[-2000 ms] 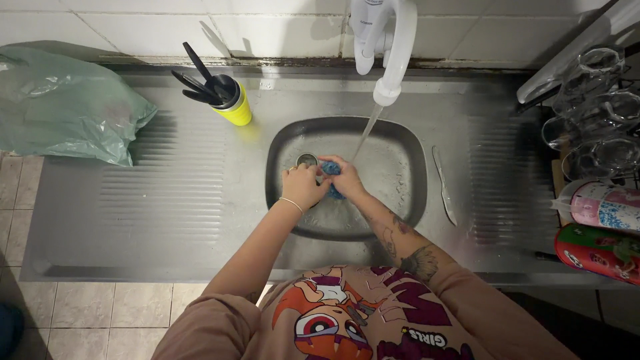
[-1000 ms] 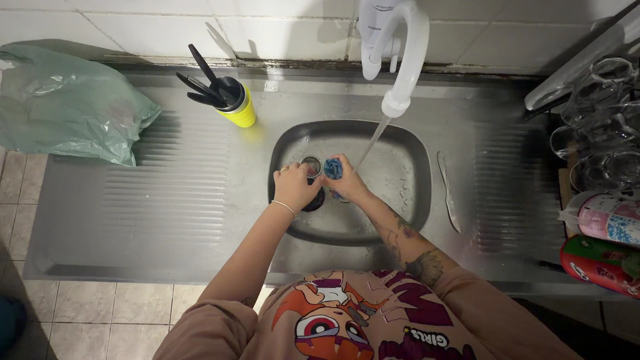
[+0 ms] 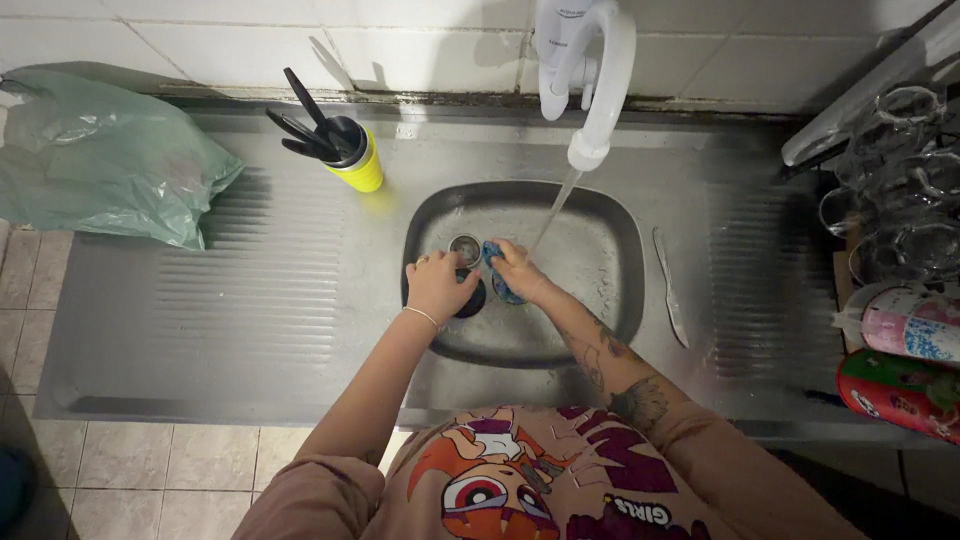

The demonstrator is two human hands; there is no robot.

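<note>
My left hand is over the left part of the steel sink basin, its fingers on a dark round object, which they partly cover. Just beyond those fingers lies a small round metal-rimmed piece; whether it is the drain or a loose part I cannot tell. In my right hand is a blue scrubbing cloth or sponge, held right beside the dark object. Water runs from the white faucet into the basin, passing close to my right hand.
A yellow cup with black-handled utensils stands behind the basin on the left. Farther left lies a green plastic bag. A table knife rests right of the basin. At the far right are clear glasses and a red package.
The blue cloth or sponge was between both hands two seconds ago; now only my right hand has it. My left hand has come apart from my right, over the dark round object.
</note>
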